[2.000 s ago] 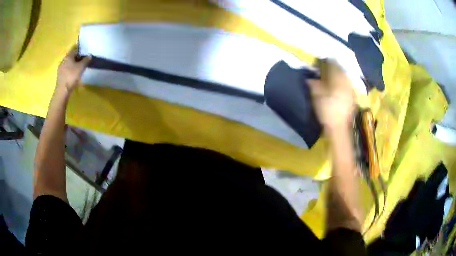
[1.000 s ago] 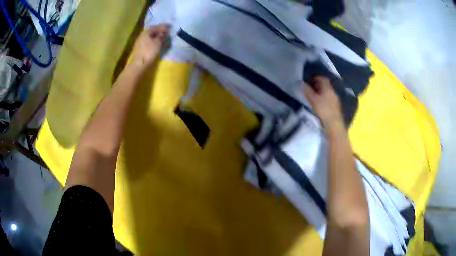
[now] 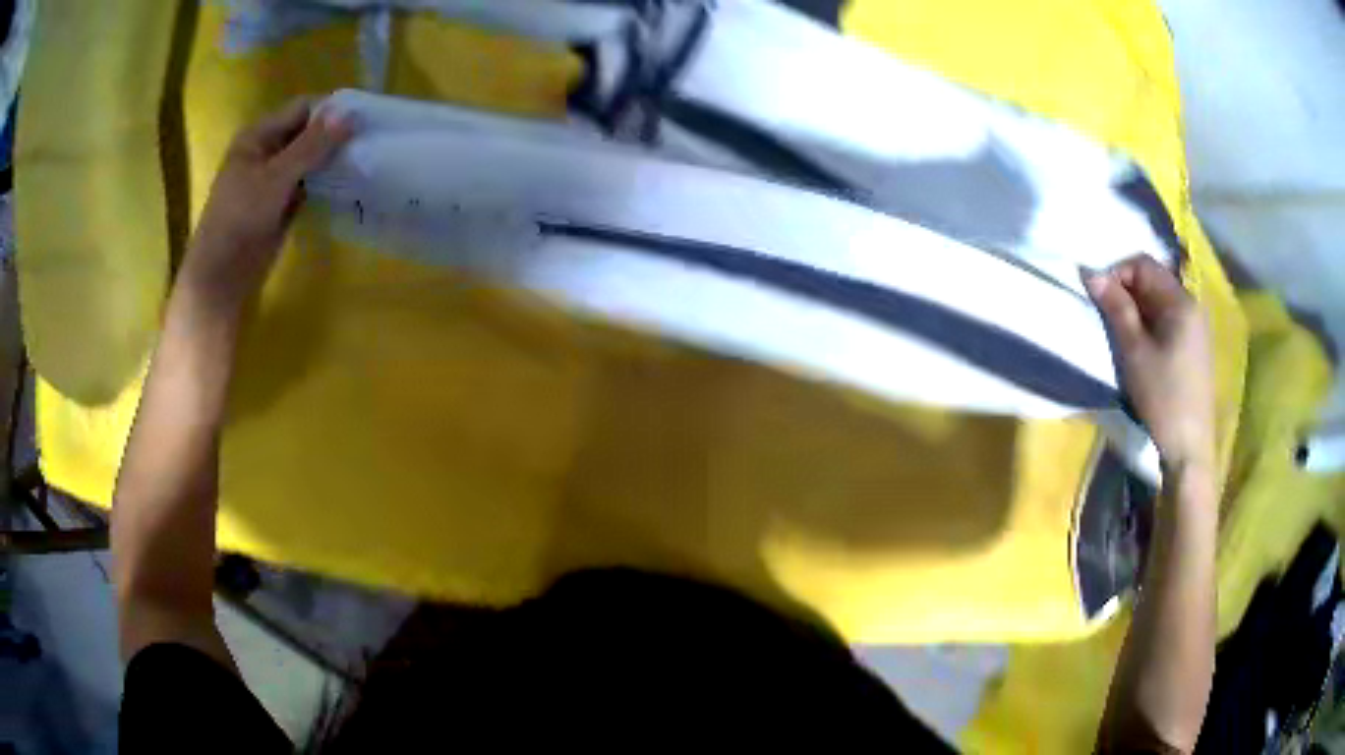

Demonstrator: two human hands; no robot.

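A long white garment panel (image 3: 708, 266) with a dark strip along its length is stretched between my hands over the yellow cloth (image 3: 620, 457). My left hand (image 3: 266, 185) grips its left end. My right hand (image 3: 1158, 332) grips its right end. A dark pale-edged shape (image 3: 1109, 531) shows below the panel's right end, partly behind my right forearm; I cannot tell if it belongs to the panel. Behind the panel lie more white pieces (image 3: 915, 148) with dark bands, bunched at their left part.
A long olive-yellow padded form (image 3: 96, 207) stands at the left. Yellow cloth hangs at the right edge, with a black cloth heap (image 3: 1276, 634) below it. The pale floor shows beyond the table at the upper right.
A second ago both hands were over the pieces at the back. Now they hold one panel stretched nearer to me. My view has shifted, and the small dark piece on the yellow cloth no longer shows.
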